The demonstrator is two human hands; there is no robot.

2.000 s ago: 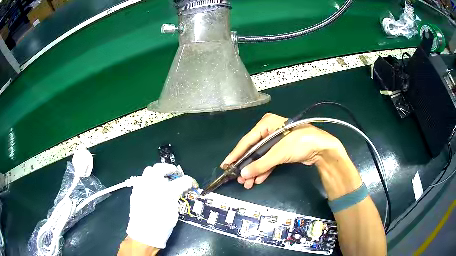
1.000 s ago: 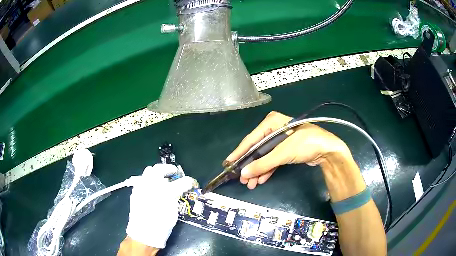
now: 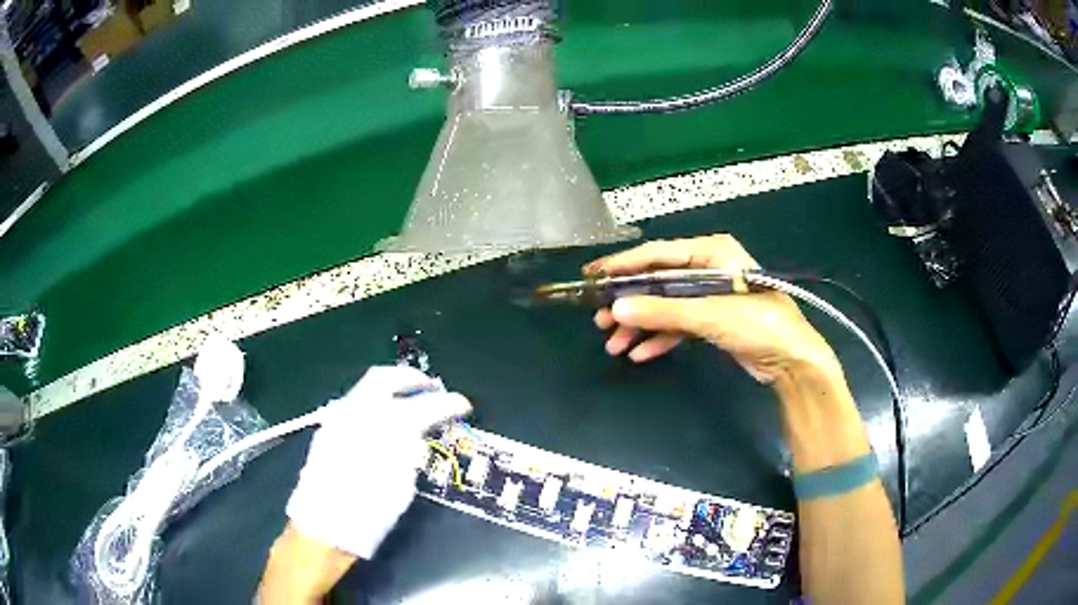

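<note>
The open power strip [image 3: 585,506] lies slanted on the bench mat, its circuit board end at the right. My left hand [image 3: 369,461], in a white glove, is on its left end by the yellow and blue lead wires; the fingertips' contact is partly hidden. A small black part [image 3: 410,350] shows just beyond the glove. My bare right hand [image 3: 697,301] holds the soldering iron [image 3: 680,285] like a pen, roughly level, its blurred tip pointing left, clear above the strip. The white cord [image 3: 272,435] runs left to the plug [image 3: 219,369] and a coil in a plastic bag [image 3: 177,473].
The grey metal fume hood [image 3: 508,177] hangs beyond my hands. A speckled rail [image 3: 284,284] separates the mat from the green conveyor [image 3: 296,142]. A black ribbed box [image 3: 1005,254] stands at the right. The iron cable [image 3: 869,343] arcs over my right forearm. Another item lies at the left edge.
My right hand has lifted the iron from the strip's left end and swung it level, up and away. My left hand stays at the strip's left end. The camera view has shifted slightly.
</note>
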